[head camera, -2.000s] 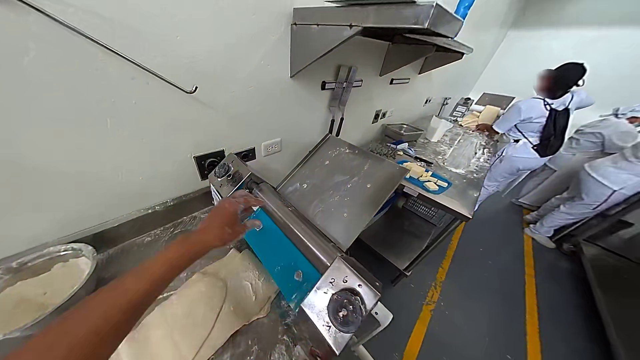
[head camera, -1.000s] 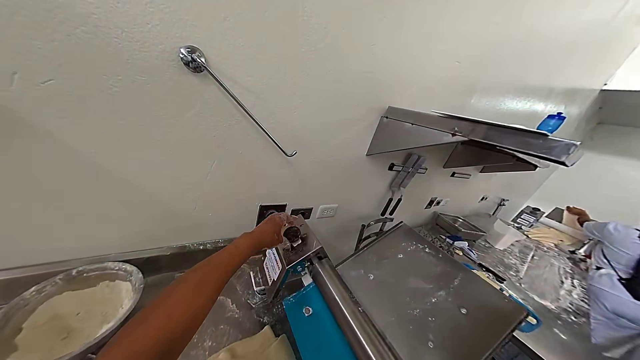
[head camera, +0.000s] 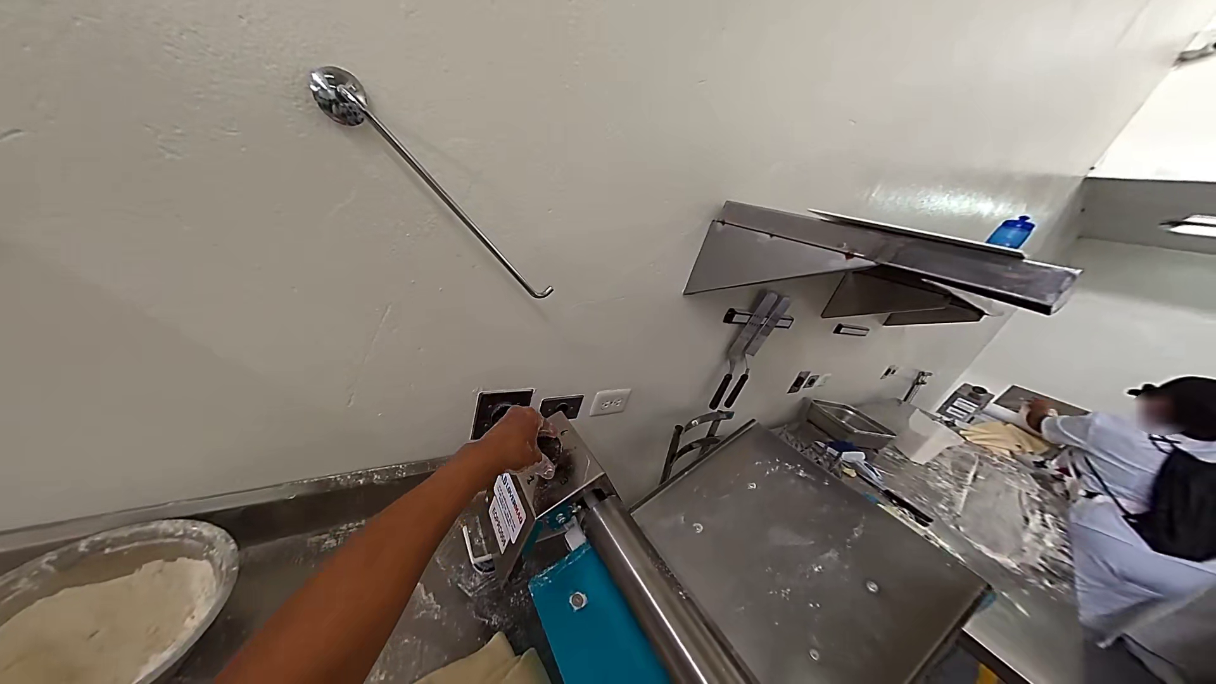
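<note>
My left hand (head camera: 518, 443) reaches in from the lower left, its fingers closed around the dark adjustment knob (head camera: 549, 445) on the far end housing of a steel dough sheeter. Beside the housing lie the sheeter's steel roller (head camera: 655, 589) and its blue-green feed plate (head camera: 594, 617). Part of a pale dough sheet (head camera: 489, 665) shows at the bottom edge, left of that plate. A metal bowl of flour (head camera: 223, 560) stands at the lower left. My right hand is out of view.
A steel plate (head camera: 798, 560) slopes beyond the roller. Wall outlets (head camera: 610, 402) sit behind the machine. A steel shelf (head camera: 893, 249) and hanging spatulas (head camera: 755, 337) are on the wall. At right, a person (head camera: 1121, 465) works at a floured table (head camera: 997, 522).
My left hand has moved from above the feed plate to the knob at the sheeter's far end, and its fingers have closed on it. The view has swung up toward the wall.
</note>
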